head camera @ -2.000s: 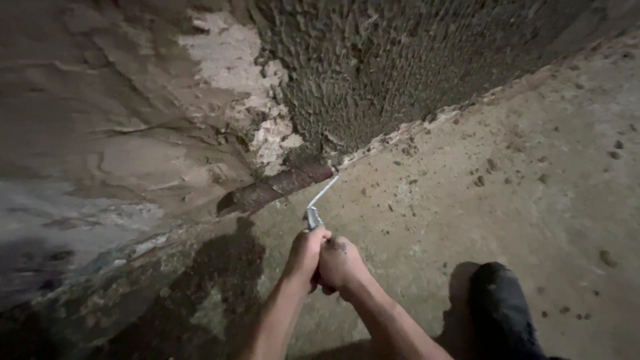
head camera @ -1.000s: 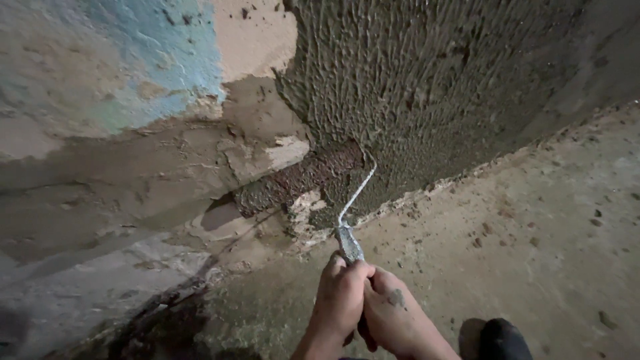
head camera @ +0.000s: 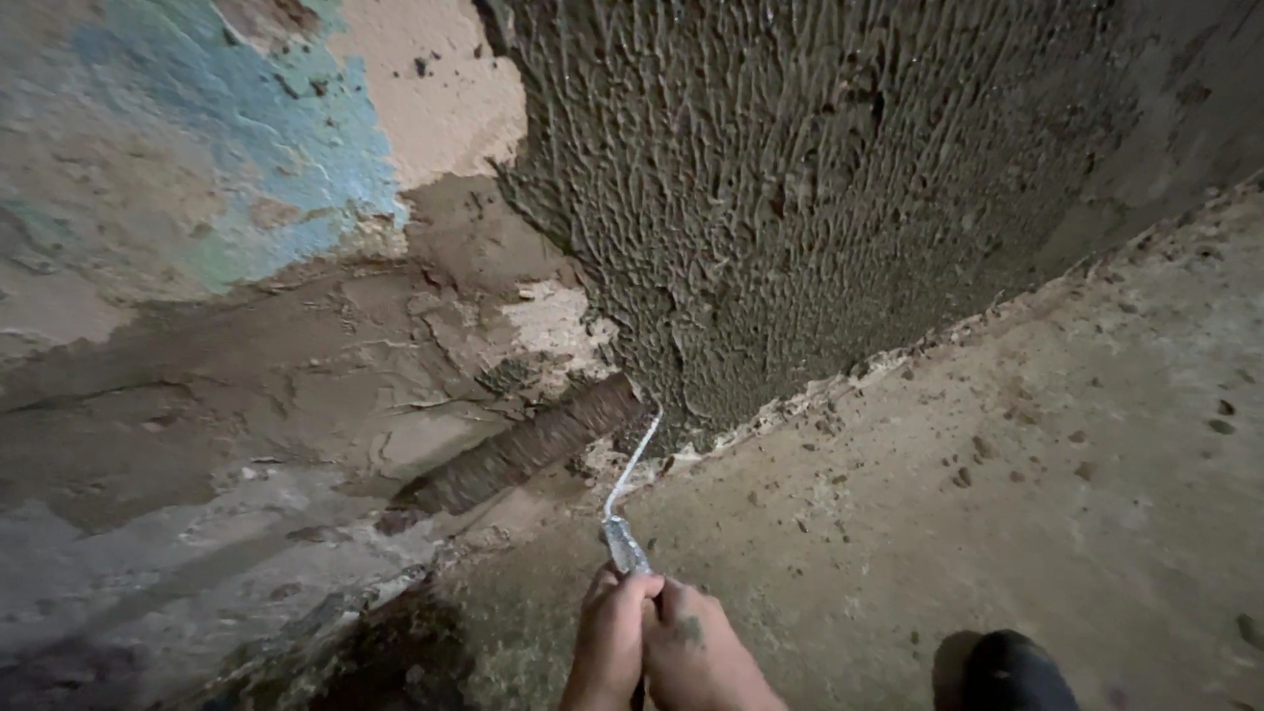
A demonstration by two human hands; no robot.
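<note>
At the bottom centre, my left hand and my right hand are closed side by side around the handle of a paint roller. A grey smear marks the back of the right one. From the handle a bent, coated metal rod runs up to the brown, mortar-caked roller sleeve. The sleeve lies slantwise against the foot of the wall, its right end beside the lower corner of a patch of wet, ridged grey mortar. My fingers hide most of the handle.
Left of the mortar, the wall shows peeling blue paint, a beige patch and rough brown plaster. A crumbly wall-floor joint slopes up rightward. The concrete floor bears small debris. A dark shoe shows at lower right.
The roller was low at the wall-floor joint, then higher across the mortar's edge, and is now back down near the joint. Both hands have kept hold of it. The view has shifted.
</note>
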